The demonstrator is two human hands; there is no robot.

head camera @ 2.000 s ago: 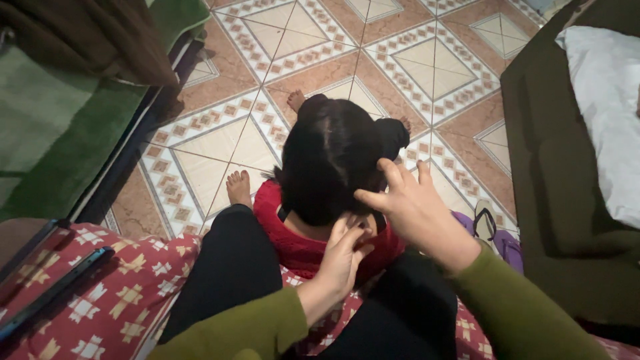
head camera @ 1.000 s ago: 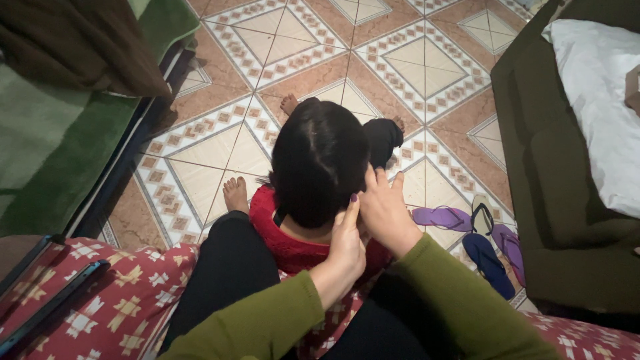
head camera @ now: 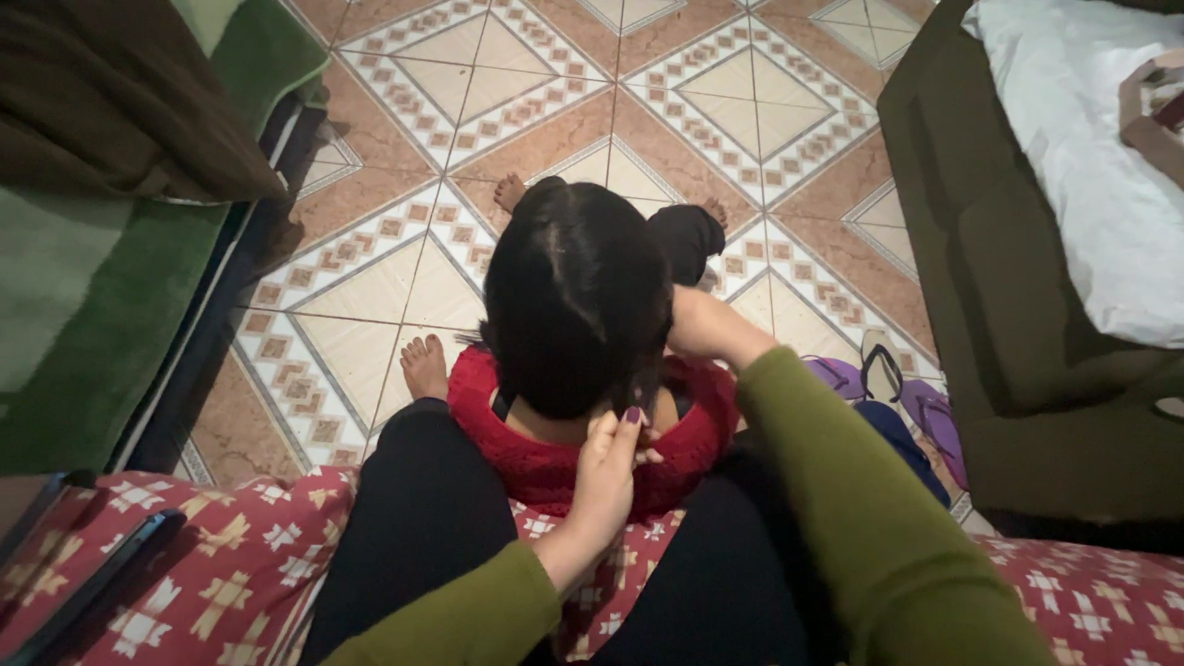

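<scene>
A person in a red knit top (head camera: 527,470) sits on the floor between my knees, facing away. Their dark hair (head camera: 578,268) shows a parting line down the crown. My left hand (head camera: 606,467), with dark polish on a nail, pinches a lock of hair at the nape, right of the neck. Beside the right side of the head is my right hand (head camera: 708,324); its fingers are hidden behind the hair, so what they hold does not show. A short tuft of hair (head camera: 476,335) sticks out at the head's left side.
Patterned floor tiles (head camera: 370,277) lie around the person. Purple flip-flops (head camera: 934,425) rest at the right, beside a dark olive sofa (head camera: 980,324) with a white pillow (head camera: 1091,185). A green blanket (head camera: 157,305) is at the left. A phone (head camera: 102,578) lies on the red patterned cover (head camera: 213,592).
My right hand has moved up from near my left hand to the right side of the head. My left hand stays near the nape.
</scene>
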